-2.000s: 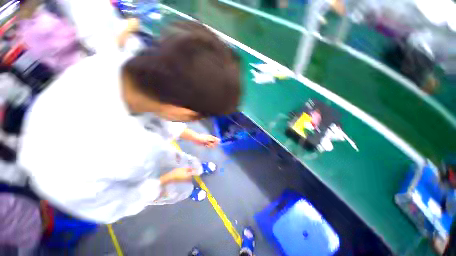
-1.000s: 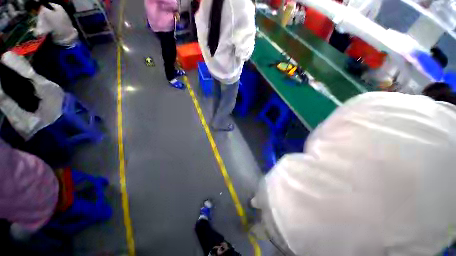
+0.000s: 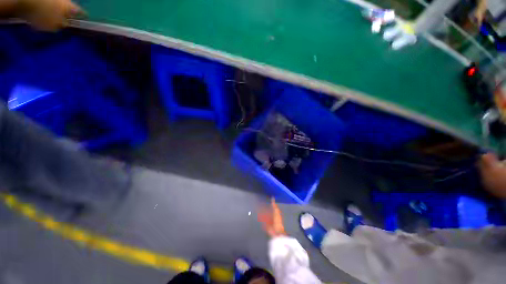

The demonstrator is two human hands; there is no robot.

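Note:
A hand in a white sleeve reaches up from the bottom edge, right of centre; it looks like my right hand point(image 3: 272, 219). It is blurred, with its fingers apart, and nothing shows in it. It is over the floor, just below a blue bin point(image 3: 241, 157) and apart from it. The bin stands tilted in the view under the bench edge, with crinkled clear plastic point(image 3: 274, 133) and small dark and pale scraps inside. A thin pale cord point(image 3: 344, 152) runs across the bin to the right. I cannot make out my left hand.
The green bench point(image 3: 233, 25) crosses the top, with white items point(image 3: 399, 36) at the upper right. Blue stools point(image 3: 222, 100) stand beneath. Other people's hands are at the bench edge, far left point(image 3: 50, 14) and far right point(image 3: 494, 175). Another person's legs point(image 3: 377, 258) are at lower right.
The view has swung from the aisle and a white-coated back to the bench edge and floor. The blue bin and the reaching hand are now in sight.

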